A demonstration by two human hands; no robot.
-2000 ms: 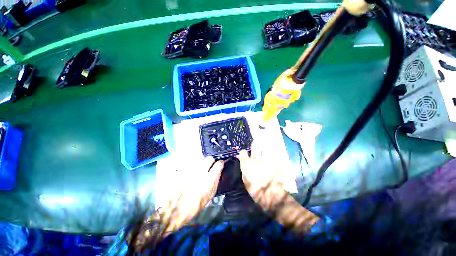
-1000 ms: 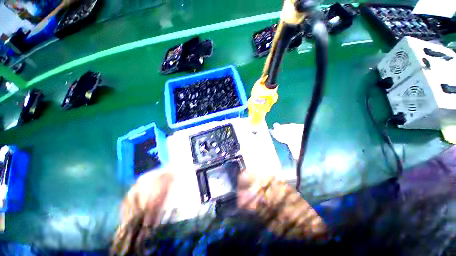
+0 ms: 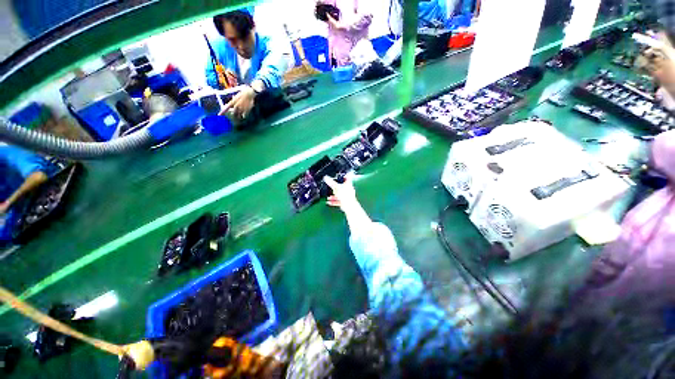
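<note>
My right hand [image 3: 342,192], bare with a blue sleeve, reaches forward over the green bench. Its fingertips are at the near edge of an open black device housing [image 3: 304,190]; whether they grip it I cannot tell. Small parts fill the housing's left half. Another open housing [image 3: 360,152] lies right behind it, touching or nearly so. My left hand is not in view. The yellow-orange screwdriver [image 3: 235,360] is at the bottom edge, partly hidden by hair. The housing on the white mat is not visible.
A blue bin of black parts [image 3: 272,300] is at lower left. Another open housing [image 3: 194,242] lies behind it. Pale fan boxes [image 3: 533,189] stand right, with cables before them. Black trays [image 3: 462,111] lie behind. A person [image 3: 255,59] works across the bench; a pink sleeve is at right.
The view has swung right and up. My right hand has left the housing on the mat and now reaches to one farther along the bench. My left hand has gone out of view.
</note>
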